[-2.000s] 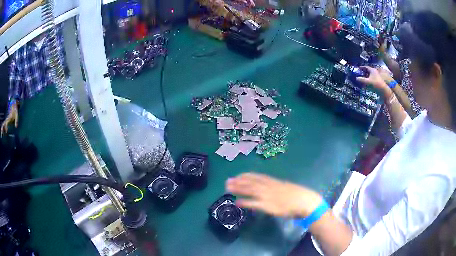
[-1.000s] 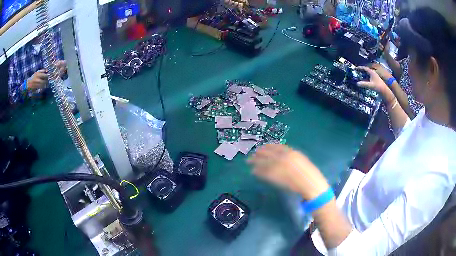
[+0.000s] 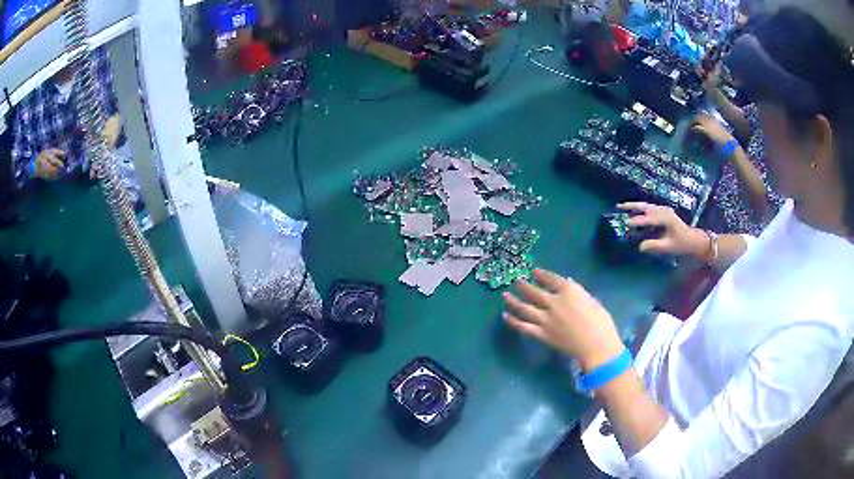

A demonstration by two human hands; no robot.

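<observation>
Neither of my hands can be made out. A dim reddish-brown blur lies at the bottom edge beside the screwdriver; I cannot tell what it is. One black speaker unit [image 3: 426,395] lies face up on the green mat [image 3: 360,435], nearest in front of me. Two more speaker units, one [image 3: 356,307] behind the other [image 3: 301,346], sit close together to its left. The dark electric screwdriver [image 3: 245,398] hangs nose-down beside the silver screw feeder [image 3: 183,393].
A metal post [image 3: 187,168], coiled spring [image 3: 117,196] and black cable [image 3: 103,329] stand or cross at left. A bag of small pieces [image 3: 267,262] is behind. Circuit boards [image 3: 510,257] lie mid-table. A neighbour's hands [image 3: 571,323] reach in at right. Another person is far left.
The neighbour's wristbanded hand has moved right, away from the nearest speaker. Their other hand has come from the board tray down to a dark unit nearer me. The speakers have not visibly moved.
</observation>
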